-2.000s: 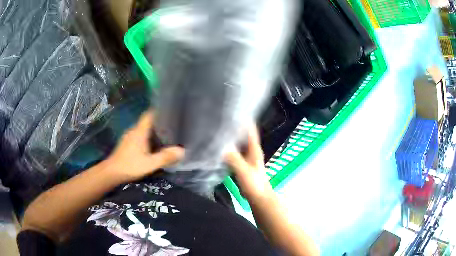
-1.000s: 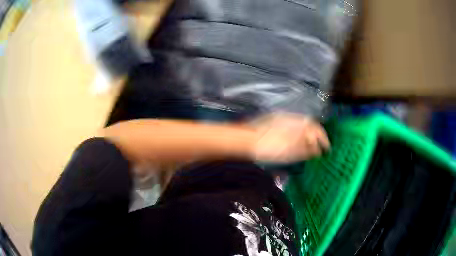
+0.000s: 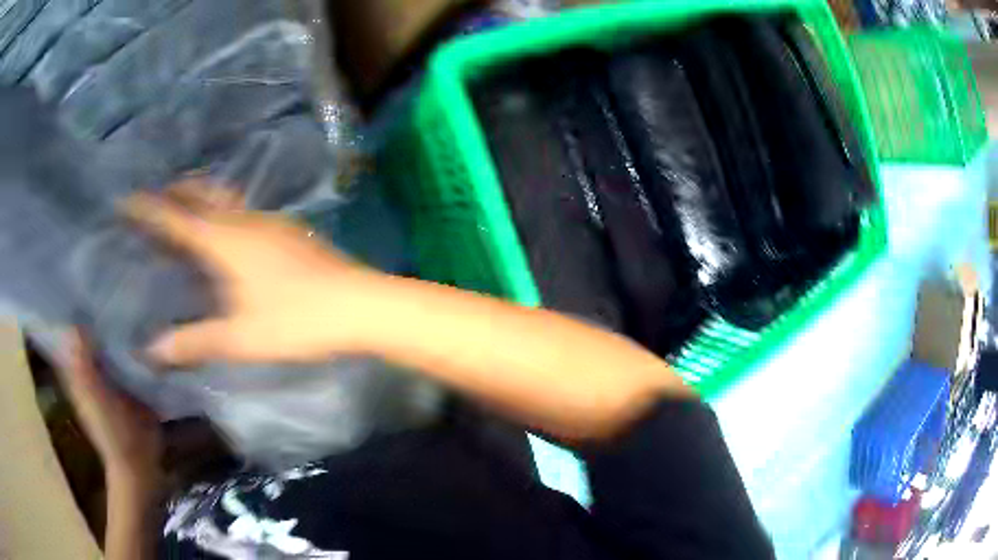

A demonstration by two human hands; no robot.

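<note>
A grey, filmy bag of housings (image 3: 49, 246) is at the left, blurred. My right hand (image 3: 257, 290) reaches across from the lower right and lies over the bag with its fingers spread. My left hand (image 3: 104, 410) is at the bag's lower edge, mostly hidden by it. Crumpled clear film (image 3: 290, 421) hangs at the bag's lower right end. To the right, a green crate (image 3: 482, 186) holds long black housings (image 3: 657, 164) side by side.
More bagged housings (image 3: 219, 104) lie in rows at the upper left. Brown cardboard (image 3: 389, 38) stands behind the green crate. Another green crate (image 3: 919, 98) is at the upper right. A blue crate (image 3: 900, 427) and a red thing (image 3: 881, 520) are at the right on the light blue floor.
Two seconds ago both hands held a bag beside the crate. The view then swung to the bagged rows, with one arm across them. Now both hands are on a bag at the left.
</note>
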